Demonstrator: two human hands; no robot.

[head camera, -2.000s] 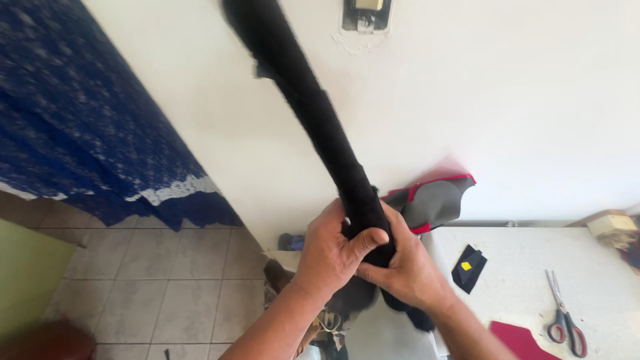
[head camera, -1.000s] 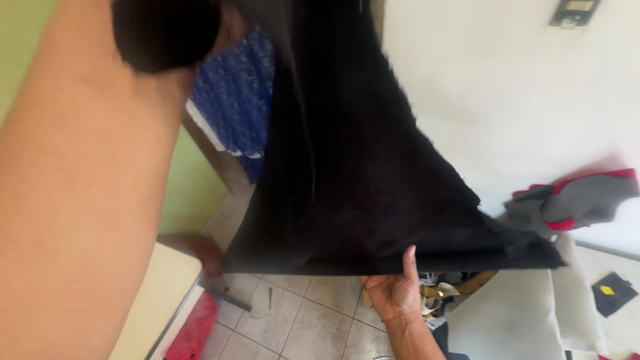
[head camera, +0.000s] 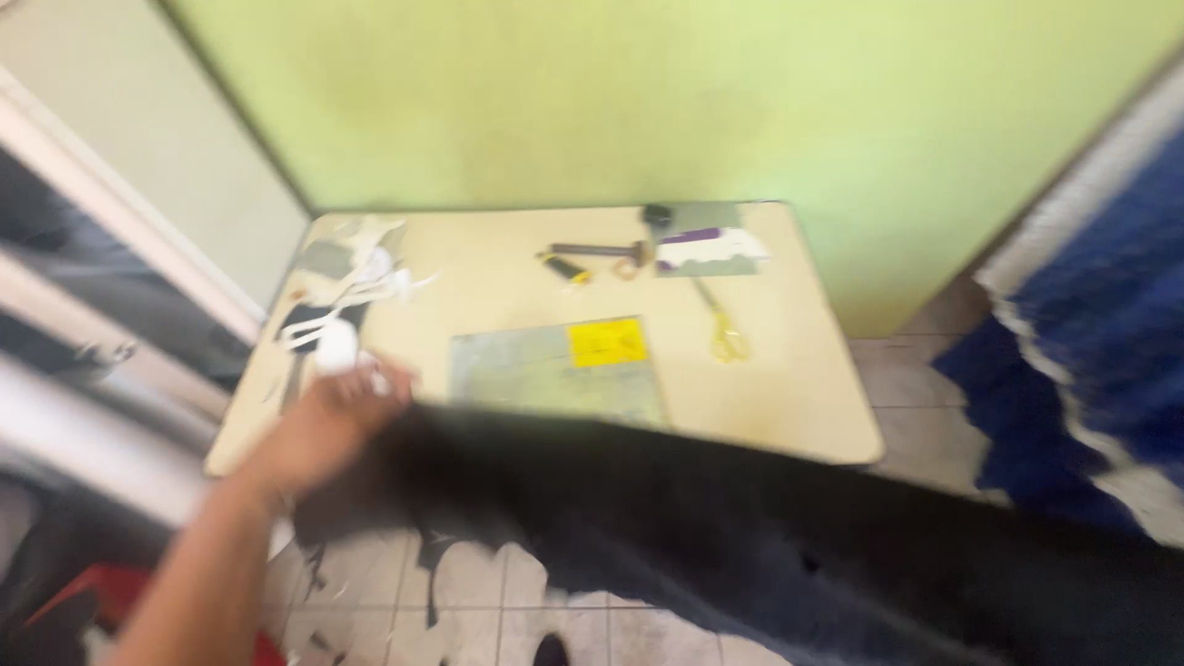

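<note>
A long piece of black fabric [head camera: 703, 518] stretches from the left middle to the right edge, blurred by motion. My left hand [head camera: 347, 416] is closed on its left end, above the near left part of a cream table [head camera: 777, 398]. My right hand is out of the frame. Beyond the cloth, a grey plate or sheet [head camera: 509, 365] with a yellow patch [head camera: 608, 342] lies partly covered. Yellow-handled scissors [head camera: 726, 333], a hammer-like tool [head camera: 597, 250] and a black and yellow cutter [head camera: 564, 268] rest behind it.
White cords and a white object [head camera: 336, 347] lie at the table's left. A grey-green sheet [head camera: 712, 266] with white and purple pieces sits at the back. Dark scraps [head camera: 430, 578] are on the tiled floor. A blue curtain [head camera: 1101, 305] hangs at right, and a green wall [head camera: 555, 102] stands behind.
The view has swung to the cream table. Two seconds ago both hands gripped the black fabric as a narrow bundle; one second ago it hung spread wide. Now it stretches sideways from my left hand.
</note>
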